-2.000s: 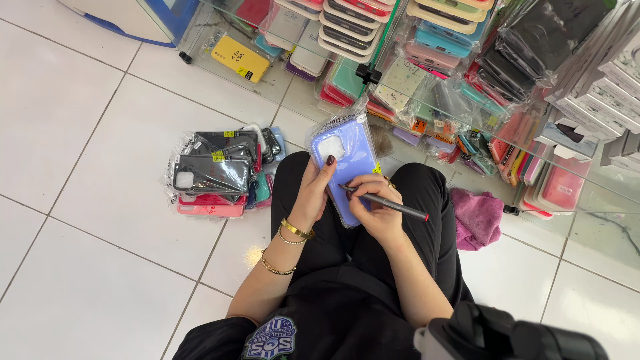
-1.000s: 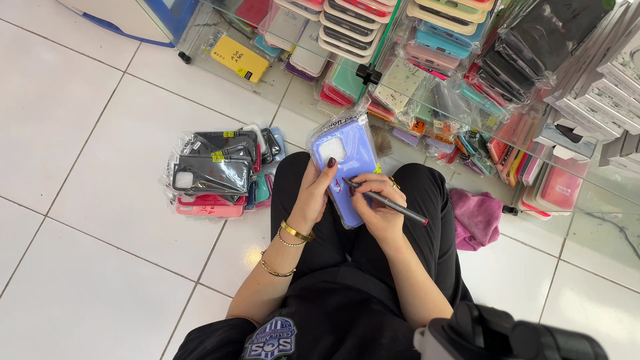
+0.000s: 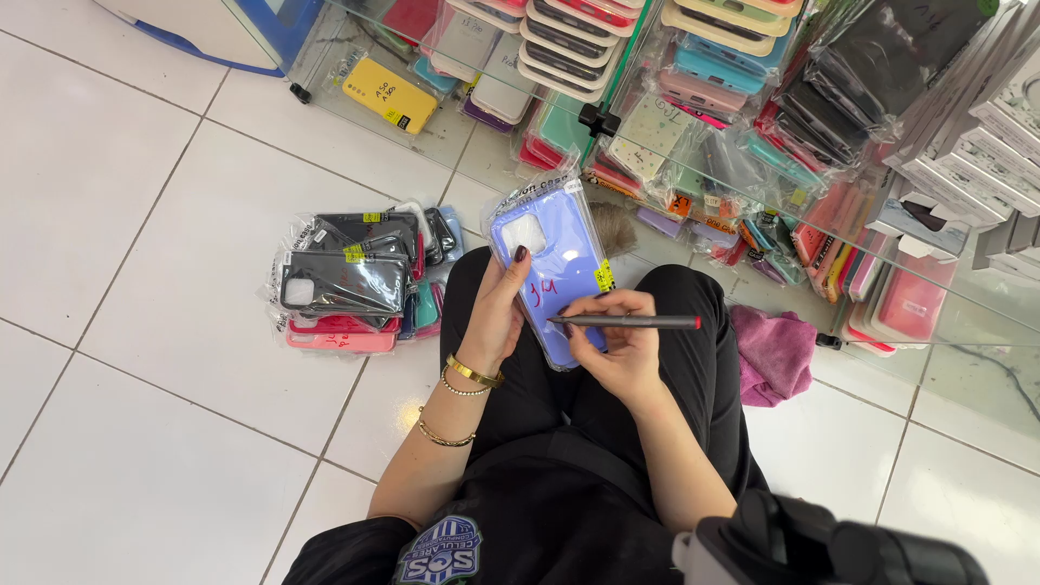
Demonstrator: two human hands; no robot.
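Note:
My left hand (image 3: 502,313) grips a lilac phone case (image 3: 552,268) in a clear plastic sleeve by its left edge, thumb on its front below the camera cutout. Red handwriting shows on the sleeve, and a yellow sticker is at its right edge. In my right hand (image 3: 616,345) is a dark marker pen (image 3: 642,322) with a red end, its tip at the lower part of the case. The case is tilted above my lap, between my knees.
Bagged phone cases (image 3: 345,280) lie piled on the tiled floor at left. Ahead, a glass shelf unit (image 3: 597,120) holds stacked cases, with white boxes (image 3: 1003,122) at right. A pink cloth (image 3: 772,353) lies beside my right knee.
Red marks now show on the sleeve below the camera cutout, and the pen tip has moved lower on the case. My left hand still holds the case.

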